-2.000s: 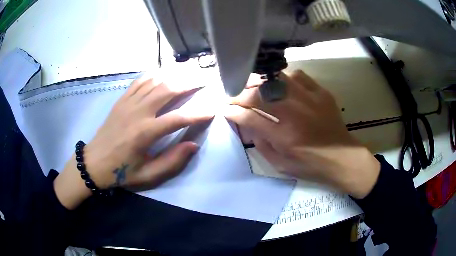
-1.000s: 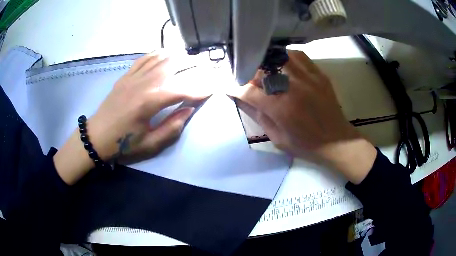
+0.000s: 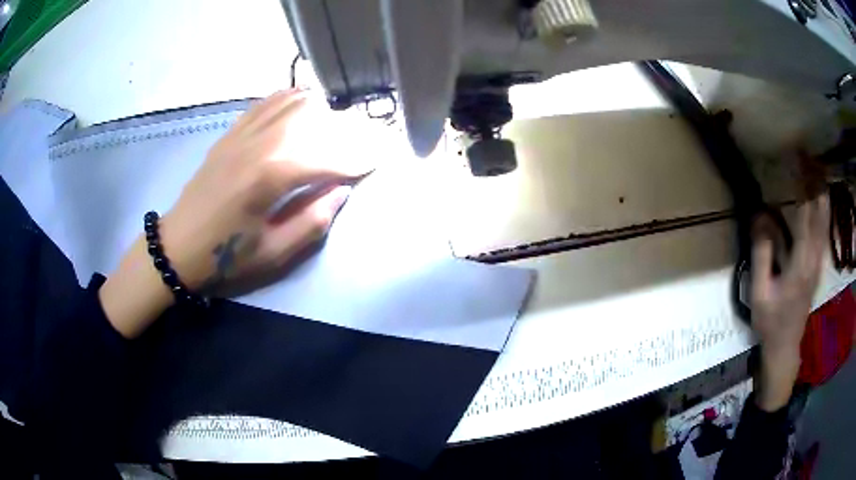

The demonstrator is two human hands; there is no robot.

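The dark garment panel (image 3: 347, 361) lies over the table's front left, its pale backing (image 3: 375, 272) facing up, with a stitch line near the top left edge. My left hand (image 3: 253, 202) pinches a fold of the pale cloth left of the needle area, which is washed out by the lamp. My right hand (image 3: 787, 272) is at the far right, on the handles of the black shears (image 3: 723, 159); the fingers are blurred and their hold is unclear. The white sewing machine head (image 3: 422, 66) stands above the cloth.
The machine bed has a dark slot (image 3: 601, 239) running right from the cloth. A printed ruler scale (image 3: 601, 361) follows the table's front edge. A ribbed knob (image 3: 565, 19) is at the top. Other scissors handles (image 3: 842, 225) and a red bag (image 3: 828, 342) are at the right edge.
My right hand has left the cloth beside the needle and moved right to the shears. My left hand stays on the cloth. The panel's right corner has shifted slightly left and up.
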